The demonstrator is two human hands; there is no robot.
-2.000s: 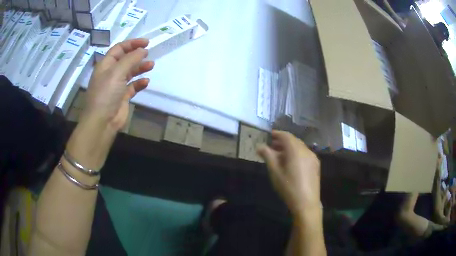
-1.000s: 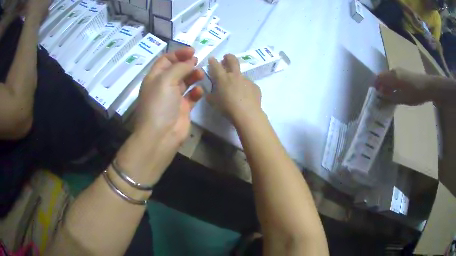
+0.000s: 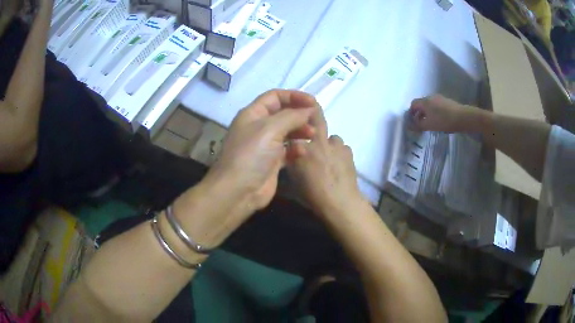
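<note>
My left hand [image 3: 265,142], with two bangles at the wrist, and my right hand [image 3: 325,167] are together in front of the table edge. Their fingers are curled and overlap. Whether anything is between them is hidden. A white retail box [image 3: 334,76] lies just beyond my hands on the white sheet [image 3: 372,57]. Its printed front faces up, the far end flap stands out, and my fingers cover its near end.
Filled box rows [image 3: 154,72] stand at the left, with stacked boxes behind. Another person's hand [image 3: 435,113] touches the leaflet stack [image 3: 435,167] at the right. A brown shipping carton [image 3: 511,82] stands beyond it. Another person's arm [image 3: 25,107] is at the far left.
My hands were apart, then came close over the table by the boxes; now they meet nearer the front edge. Another person's hand has appeared at the right and moved leftward with a leaflet.
</note>
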